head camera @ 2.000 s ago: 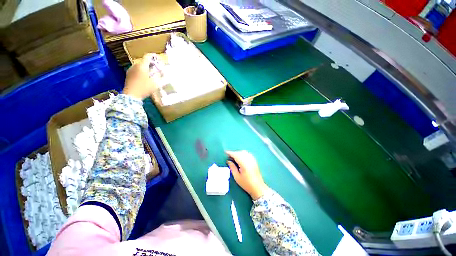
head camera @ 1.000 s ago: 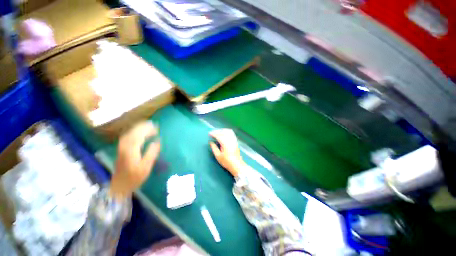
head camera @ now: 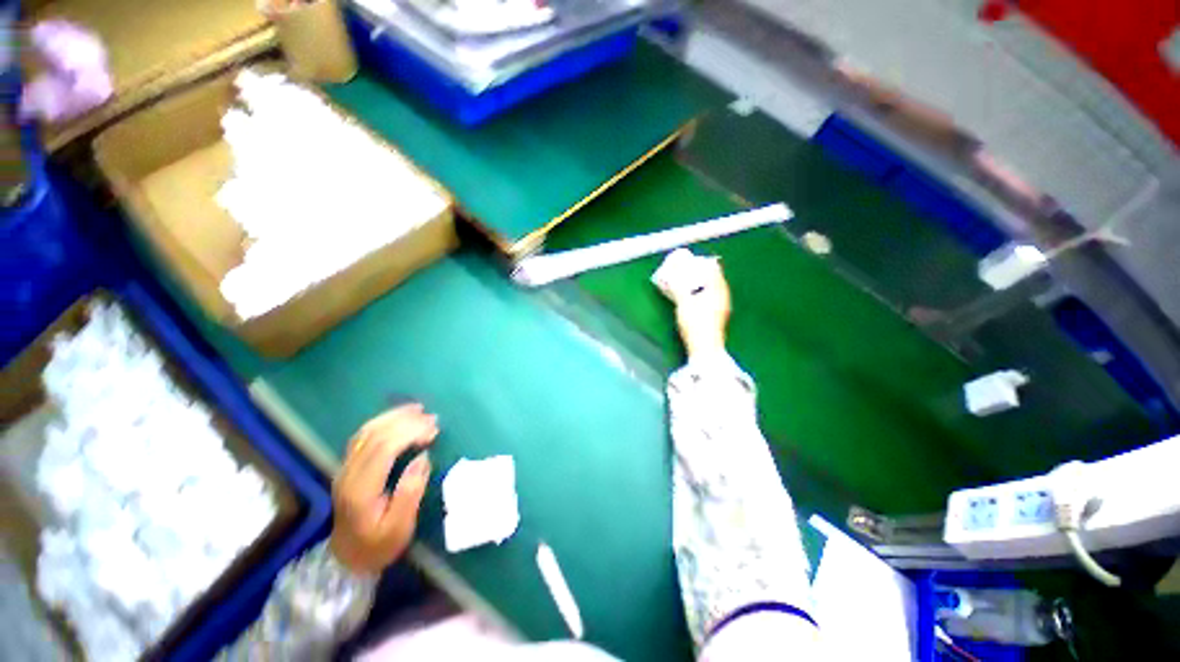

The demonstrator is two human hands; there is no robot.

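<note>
My right hand (head camera: 700,300) is stretched over the green belt (head camera: 828,388) and holds a white plastic housing (head camera: 683,272) near the white guide bar (head camera: 647,246). My left hand (head camera: 384,489) rests near the bench mat's front edge with fingers curled and apart; nothing shows in it. A white part (head camera: 479,502) lies on the mat just right of my left hand. A thin white pen-like tool (head camera: 559,590) lies below it. Another white unit (head camera: 994,392) lies alone on the belt at the right.
A cardboard parts tray (head camera: 349,300) with white parts stands at the upper left. A blue tote (head camera: 308,511) holds a carton of white parts at the lower left. A power strip (head camera: 1126,498), white paper (head camera: 861,601) and small blue tray (head camera: 927,614) are at the right.
My right hand has moved from the bench out over the belt to the white piece at the guide bar. My left hand has come back from the cardboard tray to the mat's edge.
</note>
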